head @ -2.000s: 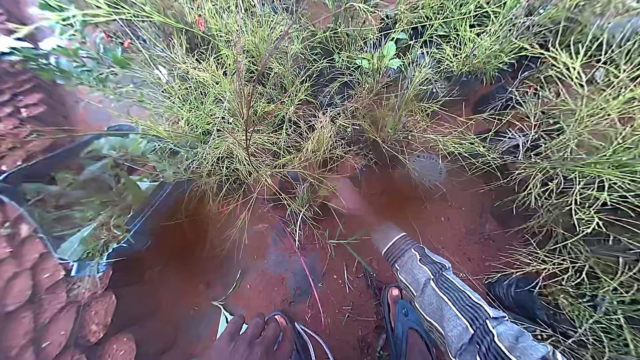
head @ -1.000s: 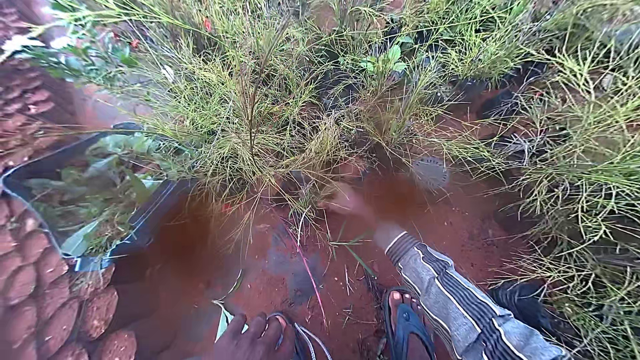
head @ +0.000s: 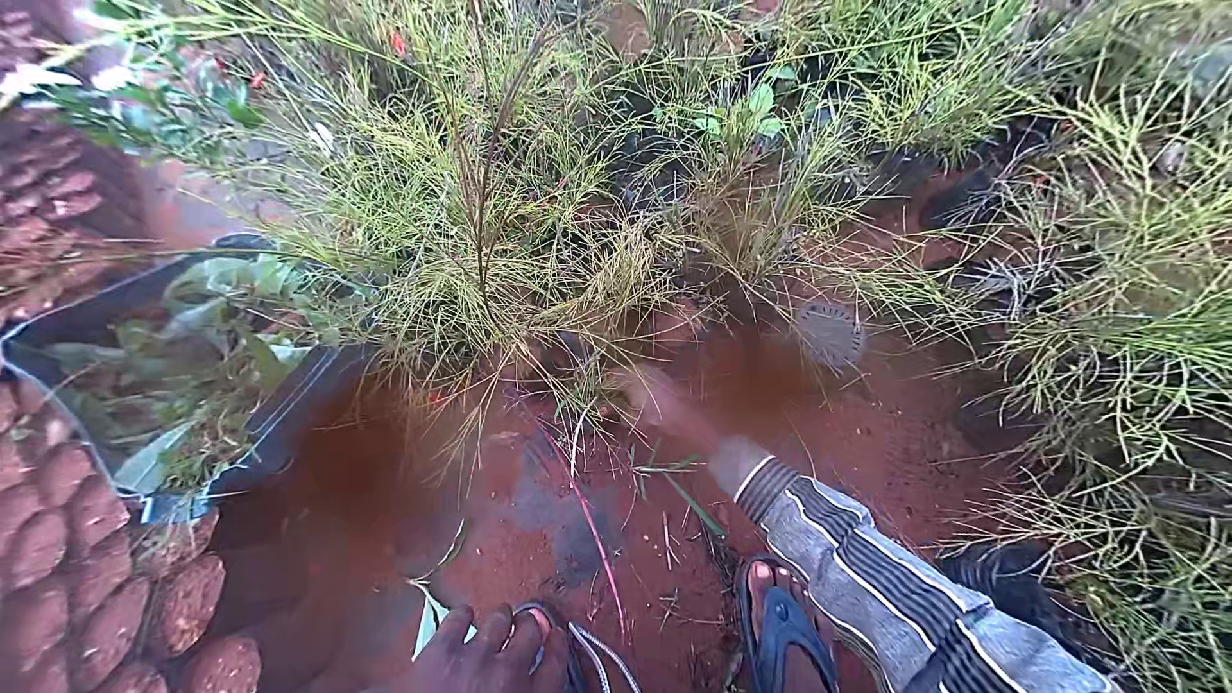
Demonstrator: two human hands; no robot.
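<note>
My right hand (head: 664, 399), blurred, reaches low to the base of the fine-leaved green plants (head: 462, 241), beside a small tuft of stems (head: 582, 390). Its fingertips are too blurred to show whether they grip anything. A striped grey sleeve (head: 866, 568) covers that arm. My left hand (head: 496, 654) is at the bottom edge, over the left foot, with its fingers curled down and their tips partly hidden. A green leaf (head: 430, 621) lies beside it. A pinkish-red stem (head: 587, 515) lies on the wet red soil between the hands.
A dark plastic bag (head: 279, 404) holding pulled greenery stands at the left, by rounded reddish stones (head: 96, 568). Muddy water pools around it. A round slotted disc (head: 831, 335) lies in the mud. More thin-leaved plants (head: 1145, 327) crowd the right. My sandalled right foot (head: 784, 626) is below.
</note>
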